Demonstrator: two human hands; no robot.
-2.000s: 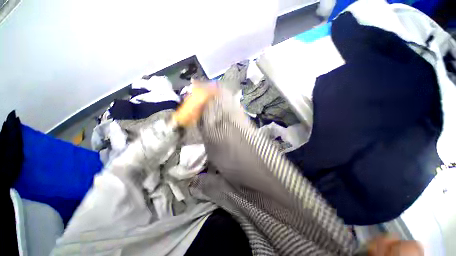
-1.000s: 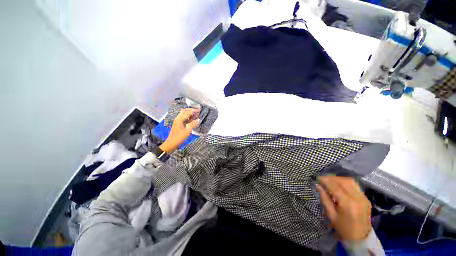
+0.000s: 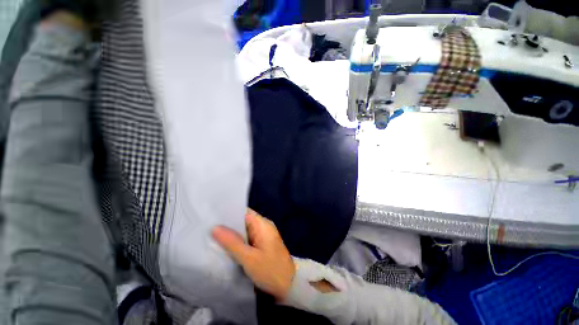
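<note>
A long white panel [image 3: 203, 139] joined to a black-and-white checked panel [image 3: 143, 149] hangs upright in front of me, running out at the top edge. My right hand [image 3: 260, 251] grips the white panel's right edge low down, thumb on top and fingers partly behind. My left arm is raised at the far left; my left hand [image 3: 66, 19] is blurred and mostly cut off at the top edge, so its grip is hidden. A navy panel [image 3: 301, 165] lies on the table behind the white panel, reaching to the needle area.
The white sewing machine [image 3: 406, 76] stands beyond, with plaid cloth [image 3: 454, 66] on its arm. A phone [image 3: 480, 127] with a white cable lies under the arm. The table's ruler-marked front edge [image 3: 438, 225] runs right. Cloth pieces [image 3: 390, 273] and a blue crate [image 3: 527, 295] are below.
The checked and white cloth, spread over lap and table edge before, is now lifted upright. My left arm has risen. My right hand has moved onto the white edge. The view has turned right.
</note>
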